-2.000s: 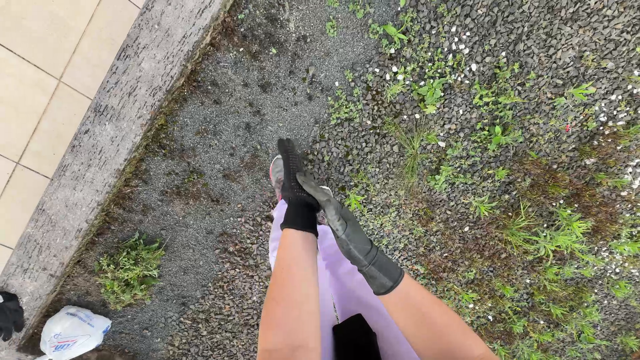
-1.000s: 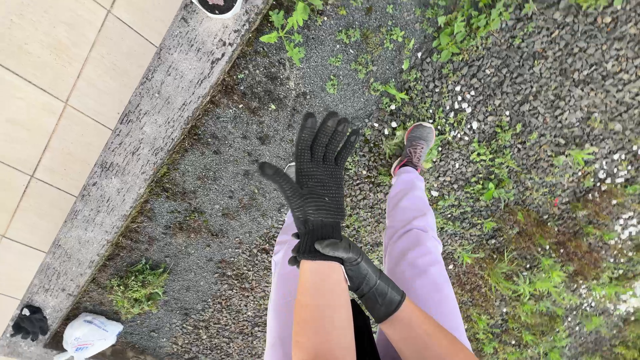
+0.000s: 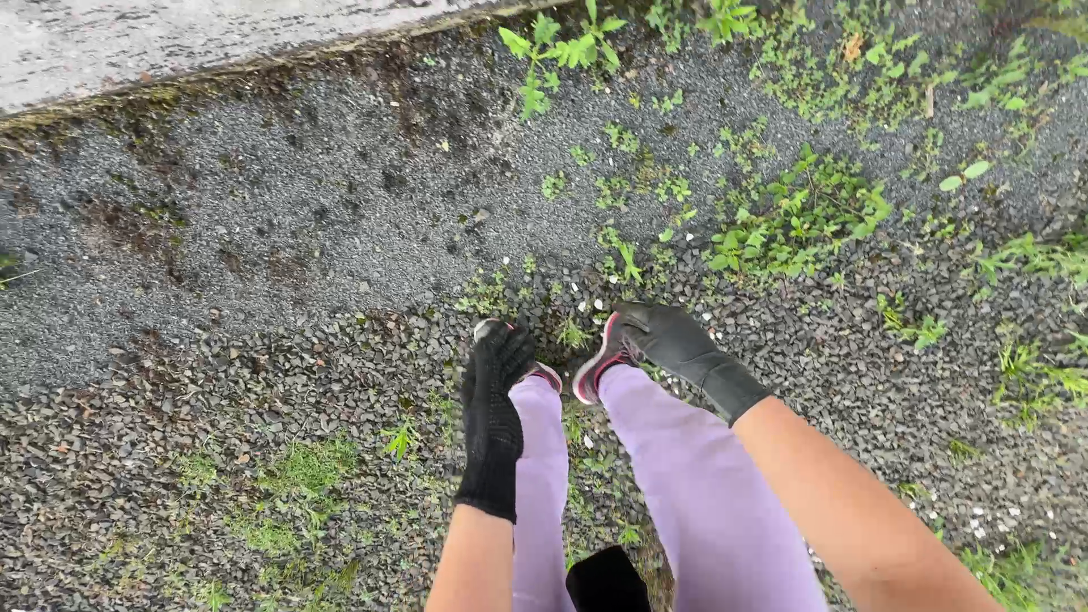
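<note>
A black knitted glove covers my left hand, which hangs above my left shoe with its fingers curled; I see nothing in it, though the palm side is partly hidden. My right hand wears a smooth dark grey glove with a long cuff and is bent over beside my right sneaker. Its fingertips are hidden, so whether they are closed is unclear. The two hands are apart, on either side of my feet. Below them are my legs in lilac trousers.
Gravel with small weeds lies underfoot. A strip of finer grey grit runs along a weathered concrete curb at the upper left. Leafy weeds grow ahead to the right, and a black object shows at the bottom edge.
My right hand has let go of the left glove's cuff, and the hands have moved apart. My left fingers, spread one second ago, are curled. The view has turned away from the tiles and white bag.
</note>
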